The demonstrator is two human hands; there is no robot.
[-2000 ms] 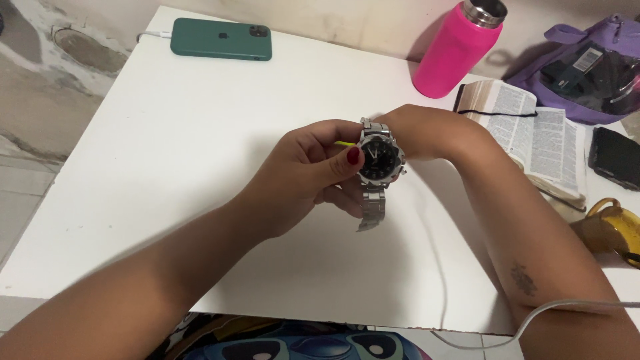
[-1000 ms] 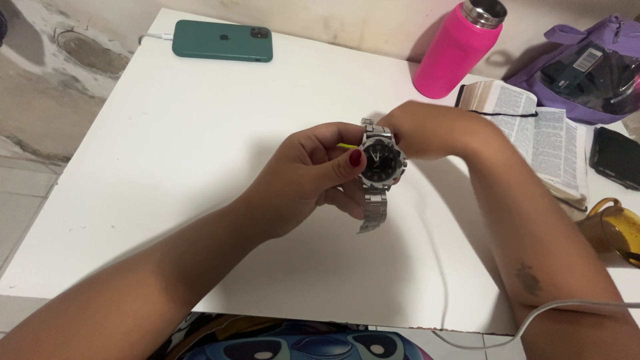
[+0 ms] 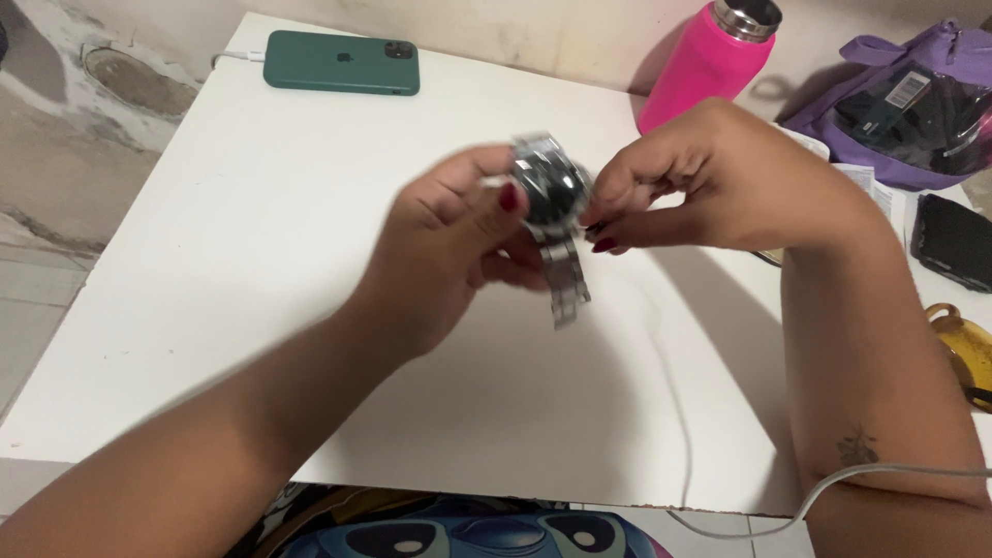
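A silver metal-band wristwatch (image 3: 552,190) with a dark dial, slightly blurred, is held above the white table. My left hand (image 3: 457,225) grips it by the case and band, thumb over the dial's left edge, and the loose end of the band hangs down. At the right side of the case, my right hand (image 3: 682,186) has its thumb and index finger pinched close together near the crown. A small dark bit shows between those fingertips; what it is cannot be told.
A green-cased phone (image 3: 341,63) with a cable lies at the back left. A pink bottle (image 3: 705,66), a purple pouch (image 3: 922,116), an open book (image 3: 872,190) partly behind my wrist, a black object (image 3: 953,240) and an amber glass item (image 3: 961,349) are on the right. A pale cable (image 3: 682,418) crosses the front edge.
My right hand, earlier behind the watch, has come round to its right side with its fingers now in view. The watch is tilted differently in my left hand.
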